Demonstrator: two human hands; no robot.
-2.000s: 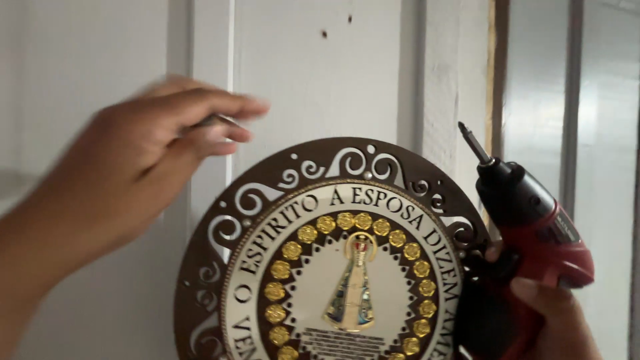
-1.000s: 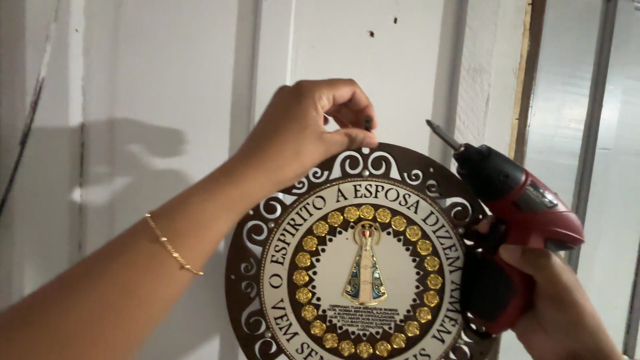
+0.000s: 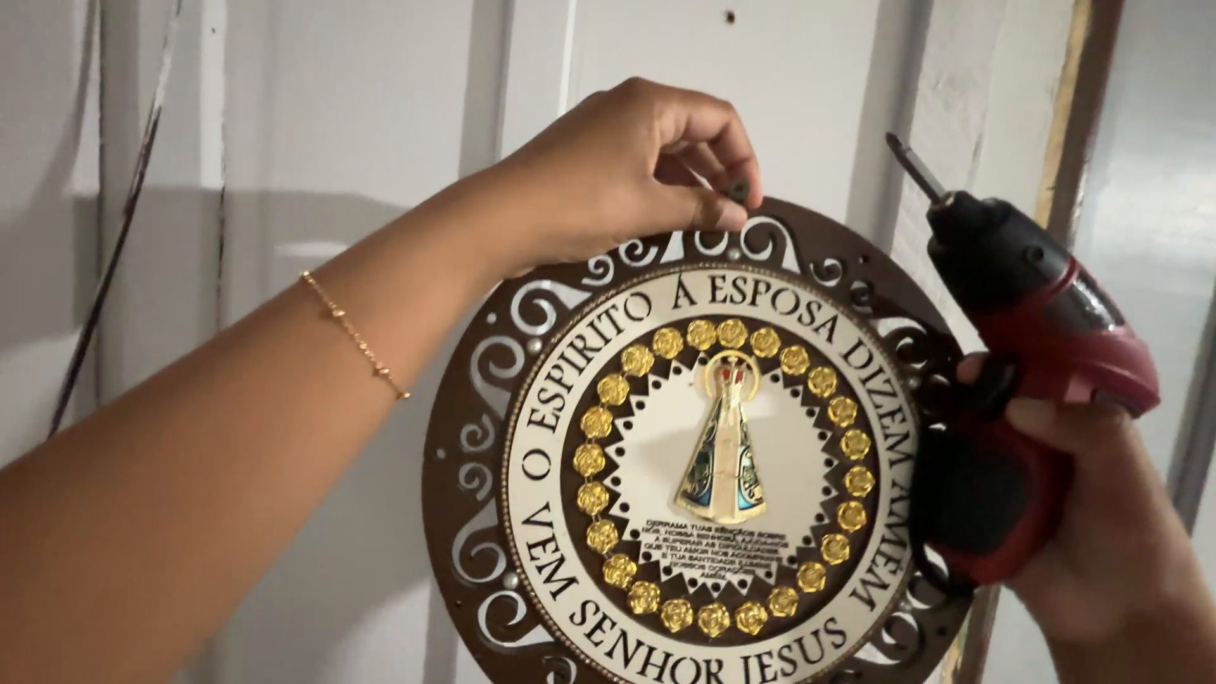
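Note:
A round brown plaque with scroll cutouts, lettering, gold roses and a small religious figure is upright against the wall. At its top edge, my left hand pinches a small dark screw between thumb and fingertips, its head facing me. My right hand grips a red and black cordless screwdriver beside the plaque's right edge. The driver's bit points up and to the left, apart from the screw. Whether my right fingers also touch the plaque cannot be told.
Behind everything stands a pale panelled wall with raised battens. A small dark hole or mark shows above the plaque. At the left a dark cord or crack runs down the wall. A wooden edge borders a glossy pale surface at the right.
My left hand has moved right, from beside the plaque's upper left to its top edge. The right hand keeps its grip on the driver. The view has shifted somewhat.

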